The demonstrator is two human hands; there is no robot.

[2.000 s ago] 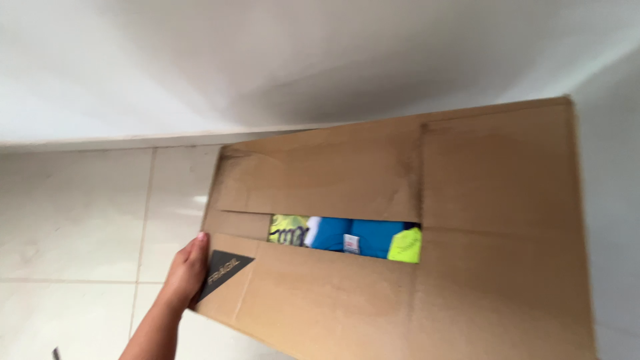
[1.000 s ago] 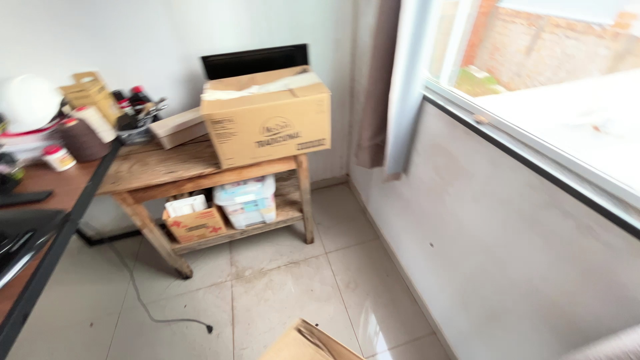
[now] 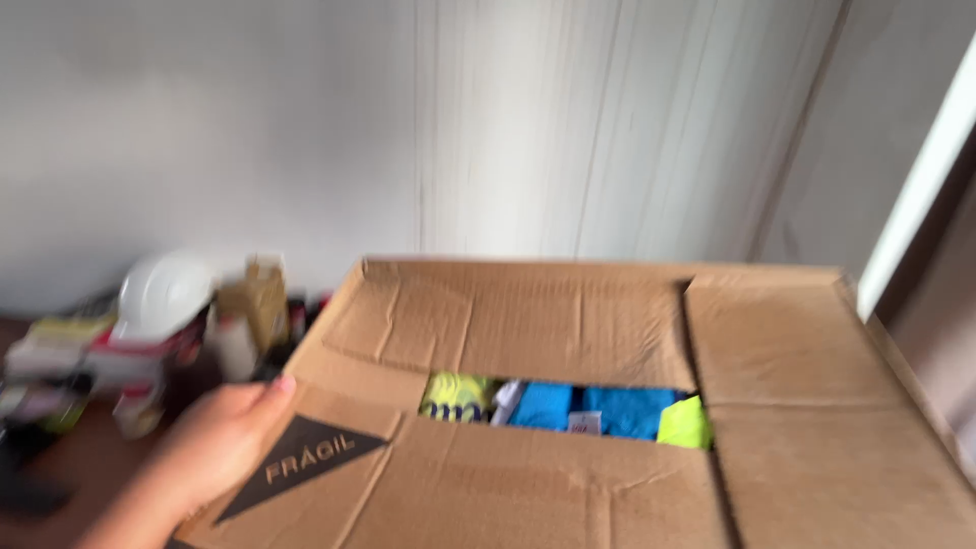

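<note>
A large cardboard box (image 3: 549,480) fills the lower middle and right of the view, its top flaps folded over with a slot between them. Through the slot show blue fabric (image 3: 629,410), a yellow-green patterned item (image 3: 457,393) and a bright yellow piece (image 3: 685,423). My left hand (image 3: 236,431) grips the box's left edge, thumb on top, beside a black triangular mark with printed writing (image 3: 313,461). My right hand is out of view.
At the left, blurred, a dark tabletop (image 3: 114,488) bears a white hard hat (image 3: 164,293), a small cardboard carton (image 3: 263,301) and other items. A pale wall (image 3: 503,130) rises behind the box. A dark curtain hangs at the right edge.
The view has swung widely. One second ago only a corner of cardboard showed at the bottom; now the box is large in view with my left hand on its edge, as two seconds ago.
</note>
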